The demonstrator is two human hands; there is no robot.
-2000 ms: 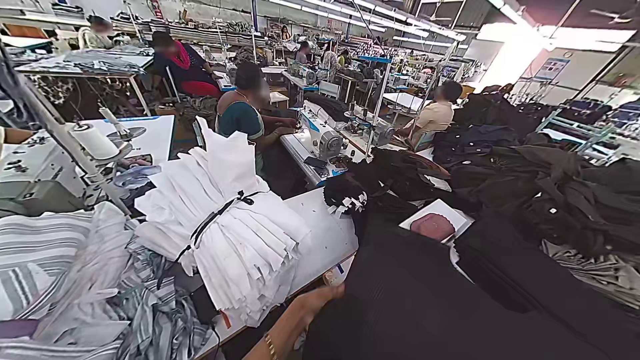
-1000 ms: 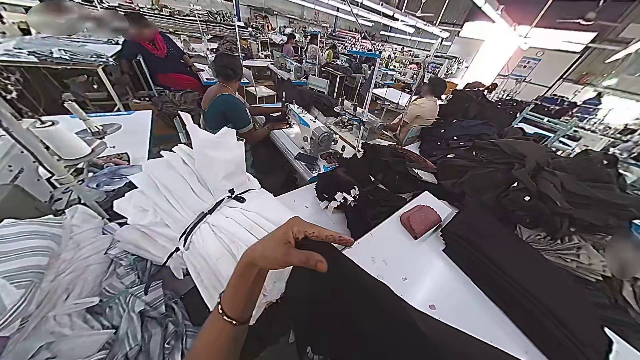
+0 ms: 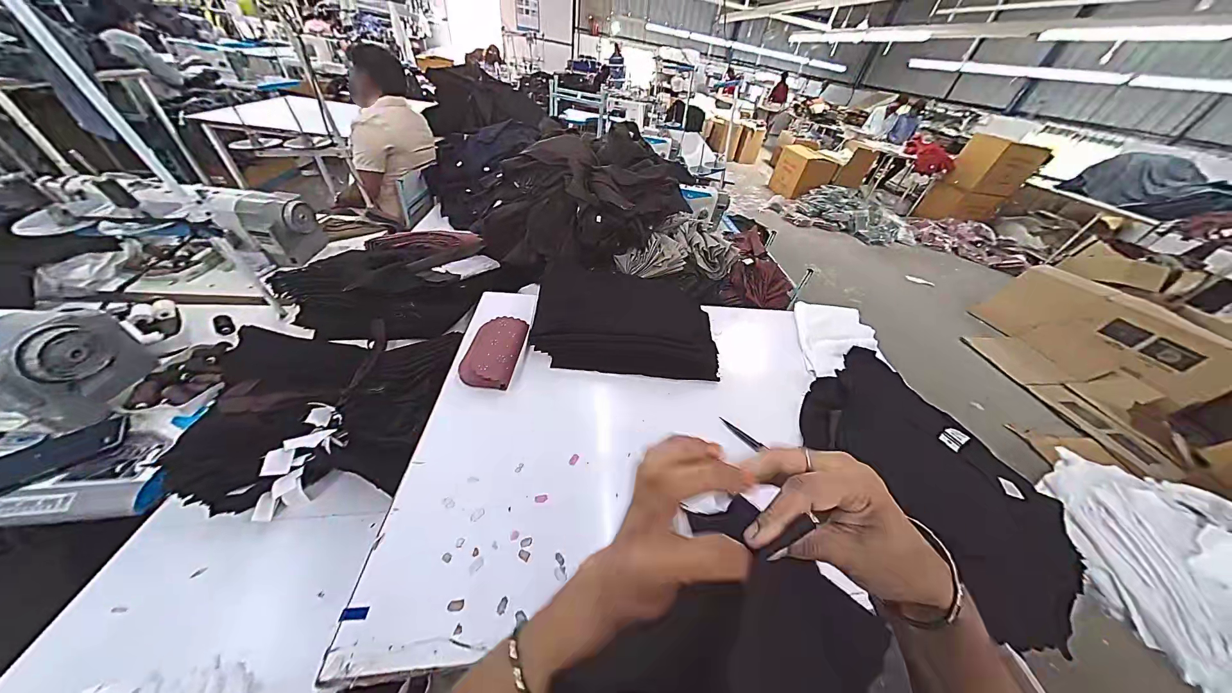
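Observation:
Both hands are at a black fabric piece (image 3: 717,630) over the near part of the white table. My left hand (image 3: 664,525), blurred, touches its upper edge, and its grip is unclear. My right hand (image 3: 847,529) pinches the same edge between thumb and fingers; a small white piece shows between the hands. Just beyond them a dark pointed tool (image 3: 741,433) lies partly hidden. Further back are a folded black fabric stack (image 3: 626,322) and a maroon case (image 3: 494,353). Black garments with white labels (image 3: 943,491) lie right of my right hand.
Left of the white table (image 3: 568,414) are bundled black pieces (image 3: 337,414) and a sewing machine (image 3: 72,361). Dark garments are heaped behind (image 3: 577,183). Flattened cardboard boxes (image 3: 1116,346) and white cloth (image 3: 1145,539) are at the right. A person (image 3: 385,135) sits at the back left.
The view has swung far to the right. A second ago only my left hand showed, open above the black fabric; now both hands are together at its edge.

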